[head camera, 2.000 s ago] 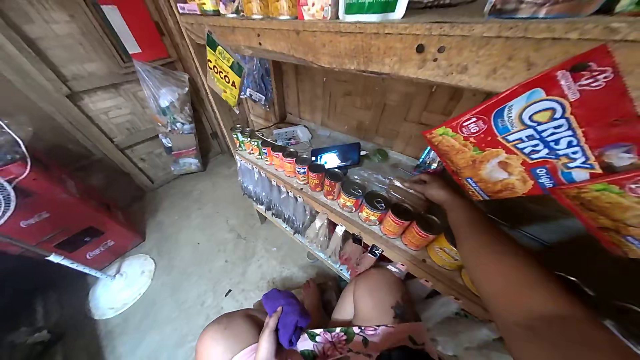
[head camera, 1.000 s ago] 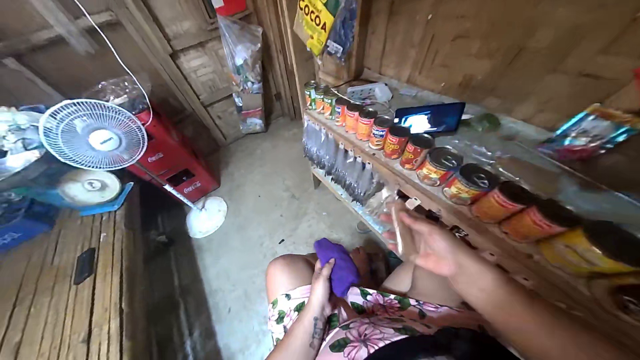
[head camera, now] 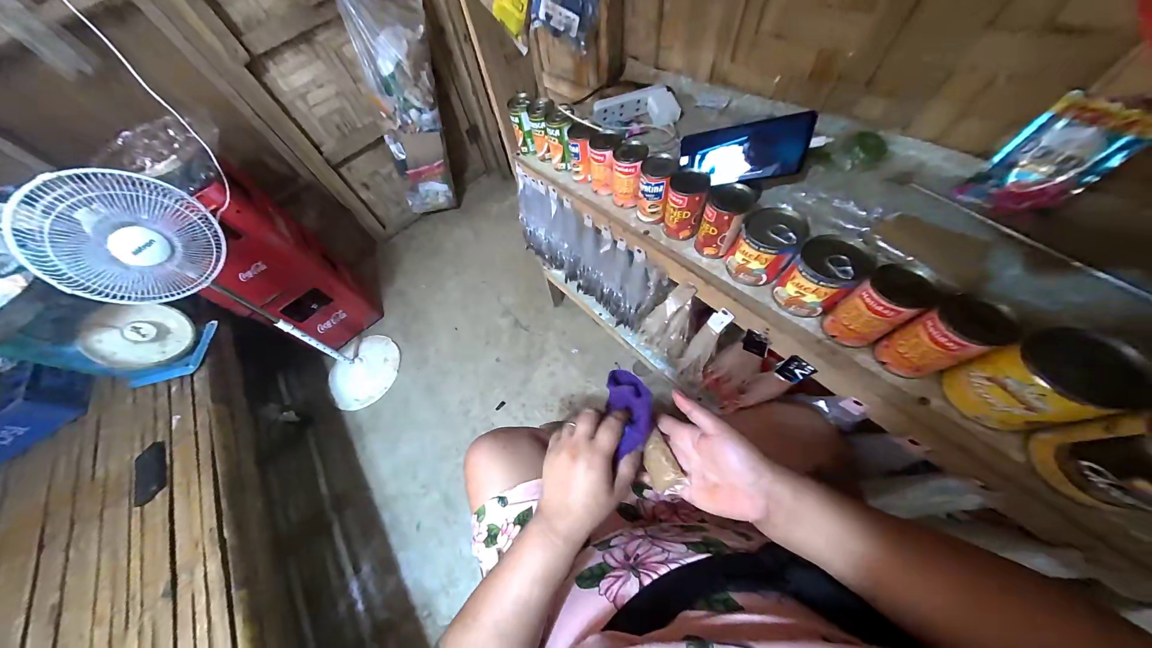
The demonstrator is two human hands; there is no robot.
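My left hand (head camera: pixel 583 470) grips a bunched purple cloth (head camera: pixel 630 409) above my lap. Close on its right, my right hand (head camera: pixel 720 459) holds a small clear plastic packet with brown contents (head camera: pixel 663 465), palm turned partly up. The cloth's upper end stands out past my left fingers, near the packet. A floral pink garment (head camera: pixel 634 567) lies under both forearms. Beyond my hands, a row of food cans (head camera: pixel 720 220) lines the edge of a wooden shelf (head camera: pixel 819 353).
A lit phone or tablet (head camera: pixel 749 151) leans behind the cans. Plastic packets (head camera: pixel 594 252) hang below the shelf edge. At left are a white fan (head camera: pixel 112 238), red crates (head camera: pixel 297 270), and a slatted wooden bench (head camera: pixel 117 531) with a dark flat object (head camera: pixel 150 472).
My right hand has come from the cans at the shelf down beside the purple cloth, with the packet in it. My left hand still holds the cloth. The view has swung toward the left.
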